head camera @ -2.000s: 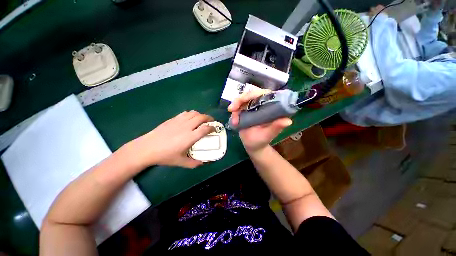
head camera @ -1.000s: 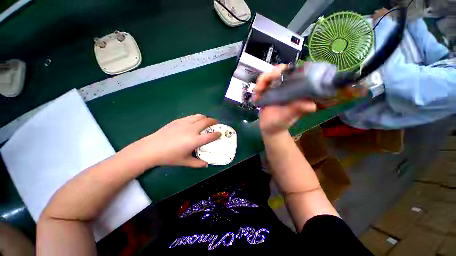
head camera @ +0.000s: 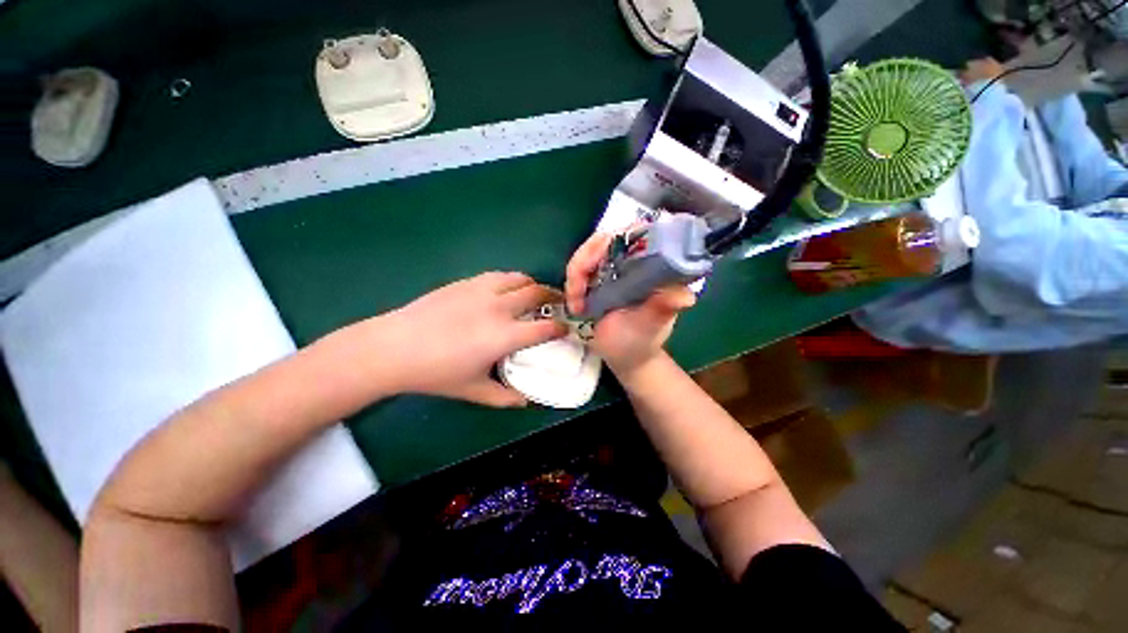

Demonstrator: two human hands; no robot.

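A cream plug-in housing point(head camera: 553, 372) lies on the green bench in front of me. My left hand point(head camera: 476, 336) holds it from the left, fingers over its upper part and thumb at its lower edge. My right hand point(head camera: 626, 309) is closed around a grey electric screwdriver point(head camera: 652, 263), tilted with its front end down at the housing's upper right. The driver tip and any screw there are hidden by my fingers. A thick black driver cord point(head camera: 810, 118) rises from the driver's rear.
A screw feeder point(head camera: 713, 142) stands beyond my right hand, with a green fan point(head camera: 893, 130) and an amber bottle point(head camera: 872, 252) to its right. More housings point(head camera: 375, 87) lie on the belt beyond the pale rail point(head camera: 433, 153). A white sheet point(head camera: 161, 359) lies under my left forearm. A person's blue sleeve point(head camera: 1039, 235) is at right.
The driver has come back from beside the feeder, down to the housing in my left hand. The housings on the belt have shifted right in the picture.
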